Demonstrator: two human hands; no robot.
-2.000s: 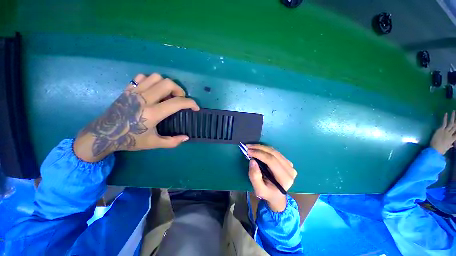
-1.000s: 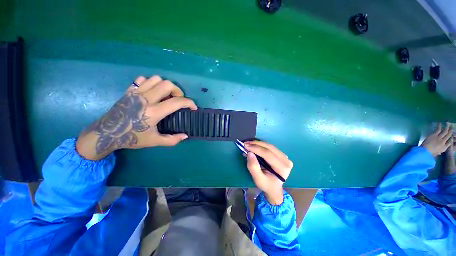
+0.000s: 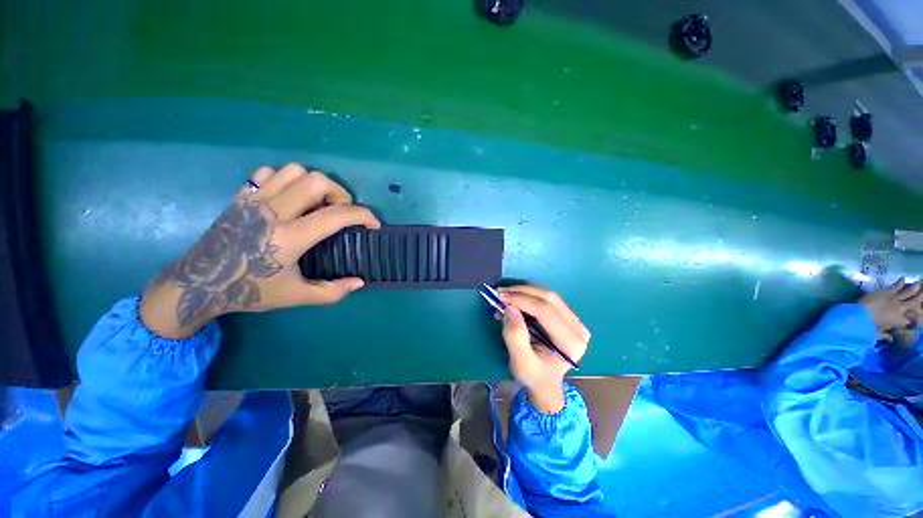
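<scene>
The slotted black strip (image 3: 476, 257) lies flat on the teal-green bench in front of me. My left hand (image 3: 294, 243) holds its left end between thumb and fingers and hides that end. My right hand (image 3: 541, 339) holds the tweezers (image 3: 547, 342) like a pen. Their silvery tips are at the lower edge of the strip's plain right end; I cannot tell if they touch it. No pad can be made out at the tips. A small black scrap (image 3: 395, 188) lies on the bench just beyond the strip.
Several round black units (image 3: 693, 36) stand along the far green belt (image 3: 405, 61), at the top and upper right. A long dark stack of black strips (image 3: 22, 253) is at the far left. Another person's hands (image 3: 893, 307) and blue sleeves are at the right edge.
The round units have shifted left along the belt. The strip and my left hand appear slightly further left in view. The tweezer tips are now nearer the strip's right corner. The other person's hands have moved.
</scene>
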